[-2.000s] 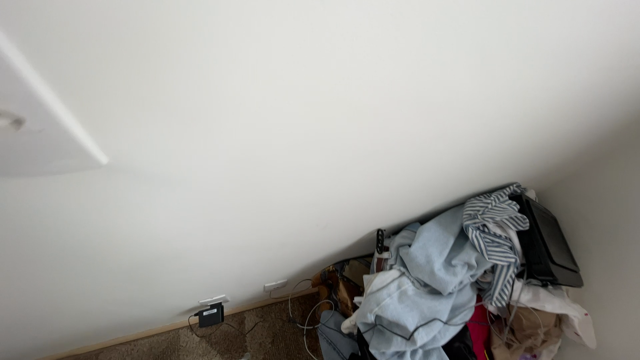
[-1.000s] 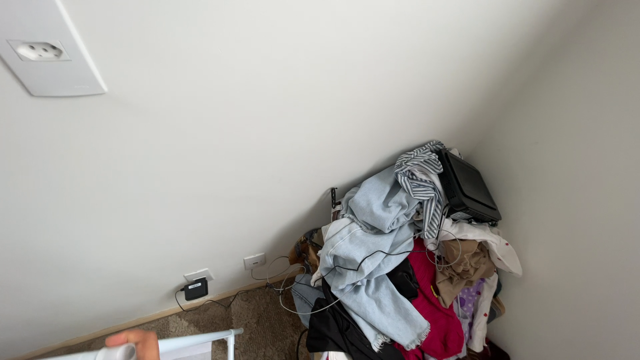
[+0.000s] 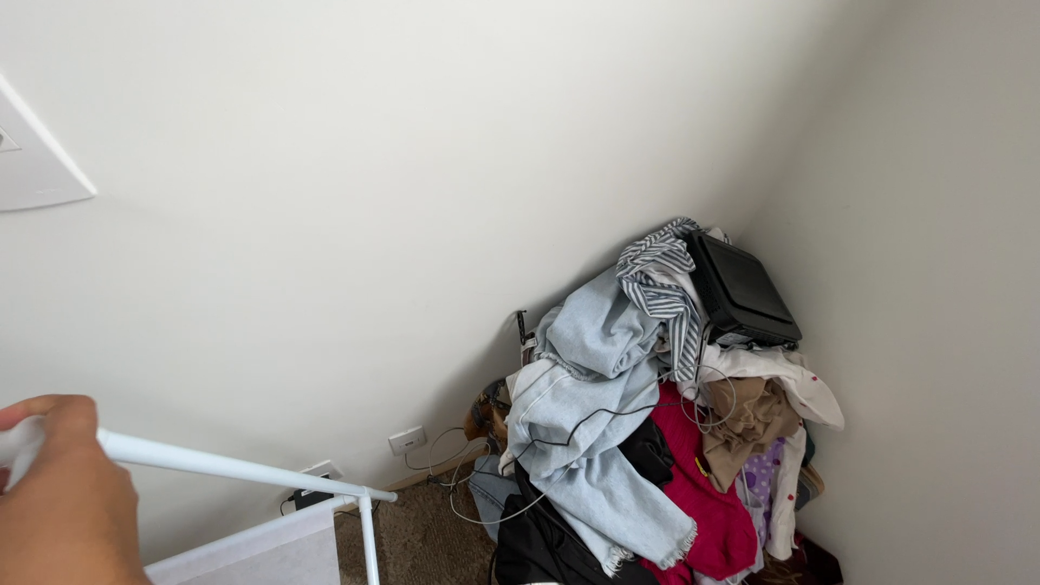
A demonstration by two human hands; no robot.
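At the lower left edge, my left hand (image 3: 69, 496) is closed around a white tube of a frame (image 3: 219, 465). The tube runs right to a corner joint, where another tube drops down. A whitish fabric panel (image 3: 260, 552) hangs from the frame below. My right hand is out of view. To the right lies a heap of clothes with light blue denim (image 3: 601, 422), a striped blue and white cloth (image 3: 662, 280), a red garment (image 3: 707, 487) and a brown cloth (image 3: 747, 418). A black plastic device (image 3: 747, 292) rests tilted on top.
Behind the heap, two white walls meet in a corner. Low on the wall are an outlet (image 3: 407, 440) and a black adapter (image 3: 313, 497). Thin cables trail over the brown carpet (image 3: 418, 528) and the clothes. A white wall plate (image 3: 36, 162) is at the upper left.
My left hand and the white frame, absent two seconds ago, entered at the bottom left and now show larger and farther up in the view. The view itself has shifted.
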